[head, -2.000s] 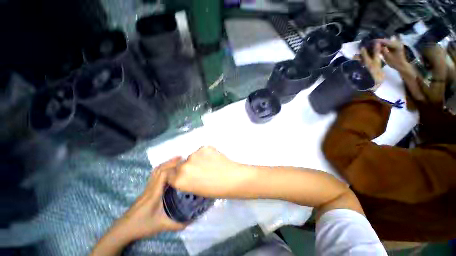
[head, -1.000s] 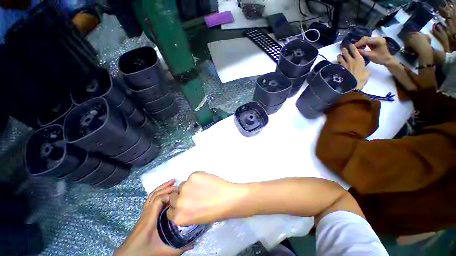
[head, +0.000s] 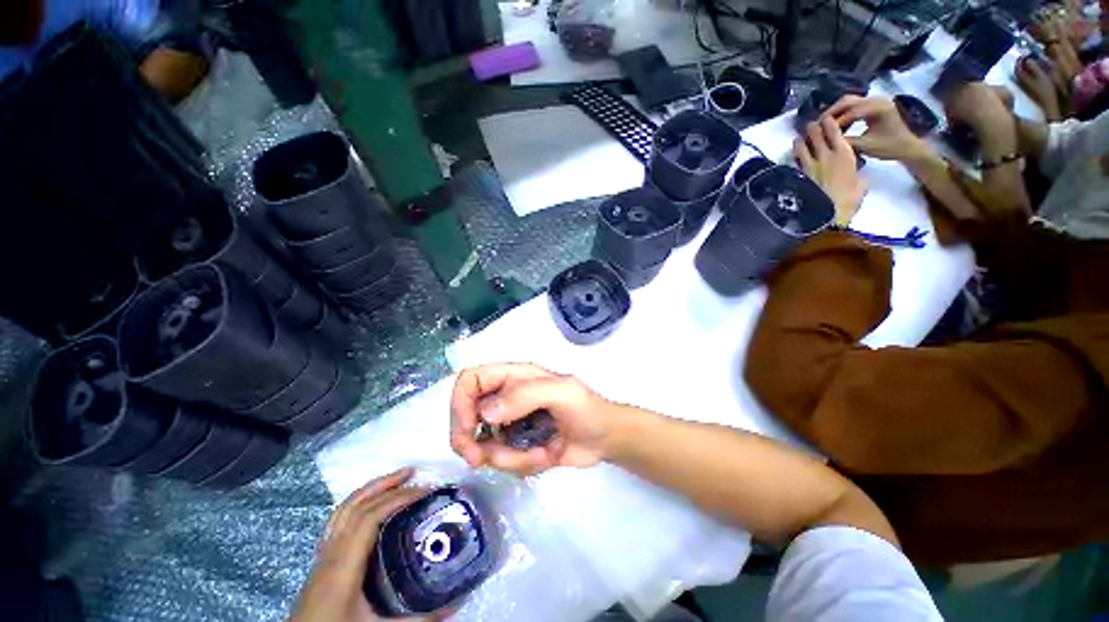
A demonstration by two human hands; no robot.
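Note:
A black rounded-square plastic housing point(head: 440, 549) stands open side up at the bottom of the view, with a bright ring round its central hub. My left hand point(head: 353, 553) is wrapped around its left side. My right hand point(head: 529, 419) is above and to the right of the housing, apart from it. It holds a small dark piece point(head: 530, 428) against the palm and fingers, with a small shiny bit near the fingertips; its exact type is unclear. White foam sheet point(head: 414, 431) and clear plastic lie under and beside the hands.
Nested housing stacks point(head: 201, 334) stand at left on bubble wrap point(head: 146, 541). A single housing point(head: 589, 301) and short stacks point(head: 764, 231) sit on the foam beyond my right hand. A green post point(head: 395, 158) rises behind. A neighbour's brown sleeve point(head: 924, 377) is close at right.
My right hand has lifted out of the housing and moved up and right, now showing the small dark piece. The housing's inside is uncovered. My left hand stays on it. The view has shifted slightly.

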